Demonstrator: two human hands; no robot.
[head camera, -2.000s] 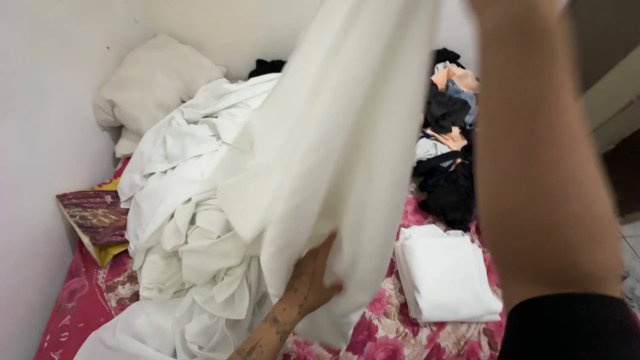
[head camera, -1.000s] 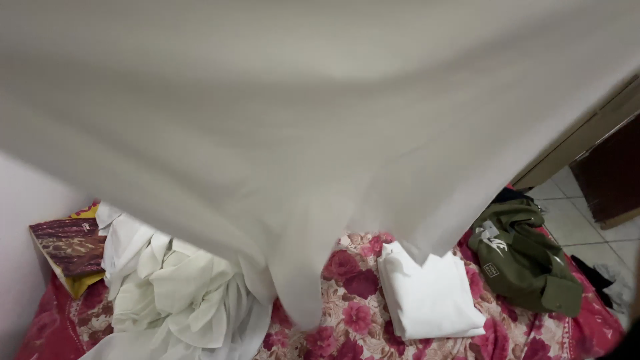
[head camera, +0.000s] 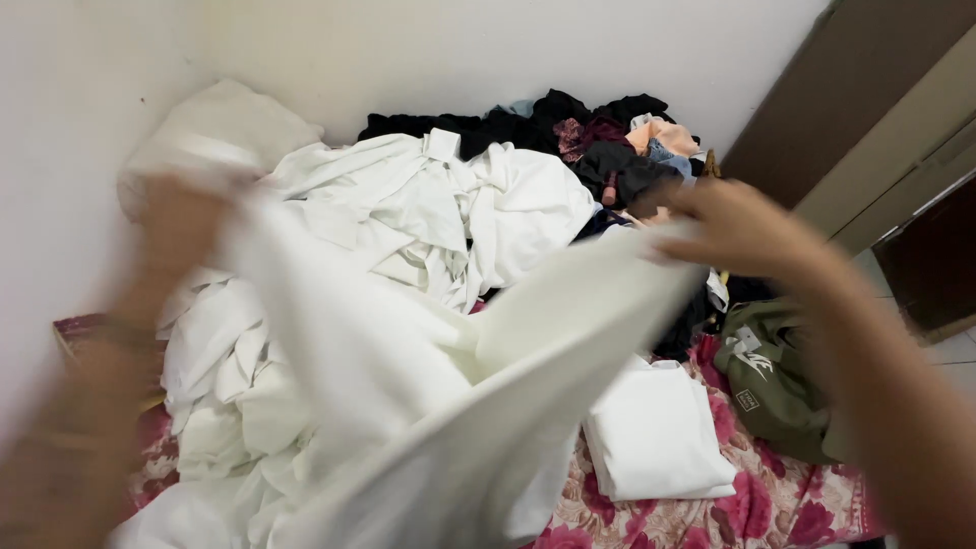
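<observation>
A large white cloth (head camera: 427, 381) hangs between my two hands, blurred by motion and sagging in the middle. My left hand (head camera: 191, 217), also blurred, grips one end at the left, in front of the pillow. At the right, my right hand (head camera: 709, 225) holds the other end between thumb and fingers. Behind and below the cloth lies a heap of loose white fabric (head camera: 526, 206). A folded white cloth stack (head camera: 656, 435) rests on the floral bedspread (head camera: 747, 503), to the right of the held cloth.
A pale pillow (head camera: 229, 122) leans in the corner against the wall. Dark and peach clothes (head camera: 618, 152) are piled along the back. An olive green garment (head camera: 778, 381) lies at the bed's right side. Beyond it are a brown door or cabinet (head camera: 808, 91) and floor tiles.
The held cloth, raised across most of the view one second ago, is now lower and stretched between both hands. Both hands are in view again. The folded stack still lies on the bedspread.
</observation>
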